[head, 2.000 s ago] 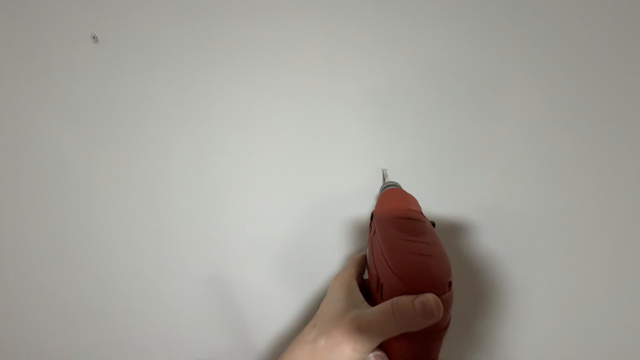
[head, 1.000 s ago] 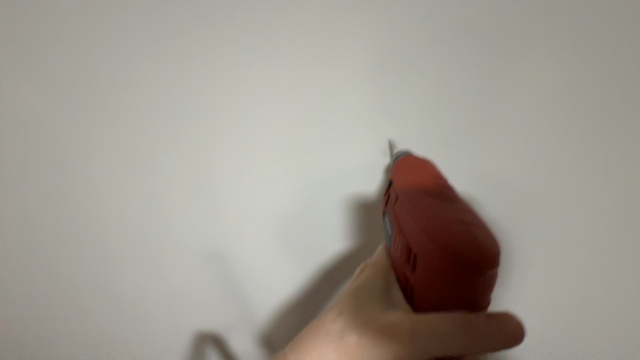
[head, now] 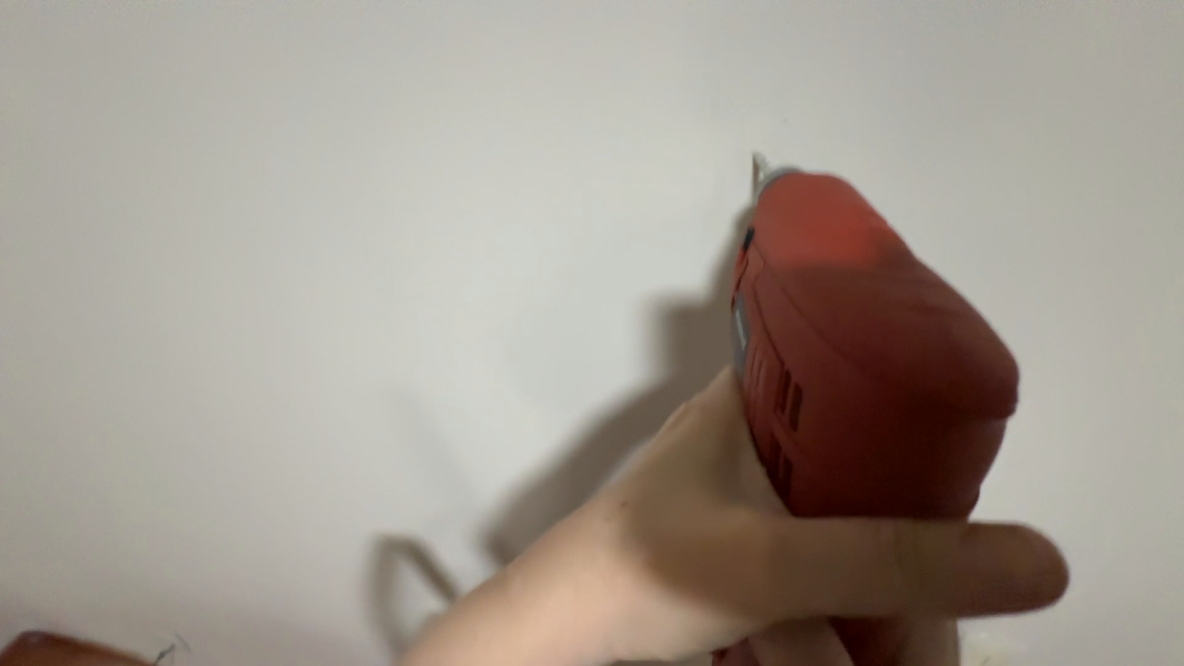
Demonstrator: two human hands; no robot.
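Note:
My left hand [head: 684, 546] comes in from the lower left and is closed around the grip of a red power drill or screwdriver [head: 860, 351], its thumb lying across the back below the motor housing. A short thin metal bit [head: 758, 171] sticks out past the grey collar at the tool's nose, against the background of a white wall [head: 370, 231]. Whether the tip touches the wall cannot be told. The lower part of the grip is hidden by the hand. My right hand is not in view.
Part of a reddish-brown object [head: 69, 651] shows in the bottom left corner, with thin wire-like bits [head: 168, 653] beside it. Shadows of the tool and arm fall on the wall, and a loop-shaped shadow lies at the lower left.
The tool has turned, its rear swinging to the right, and my left thumb now reaches farther across its back. The reddish-brown object has come into view at the bottom left.

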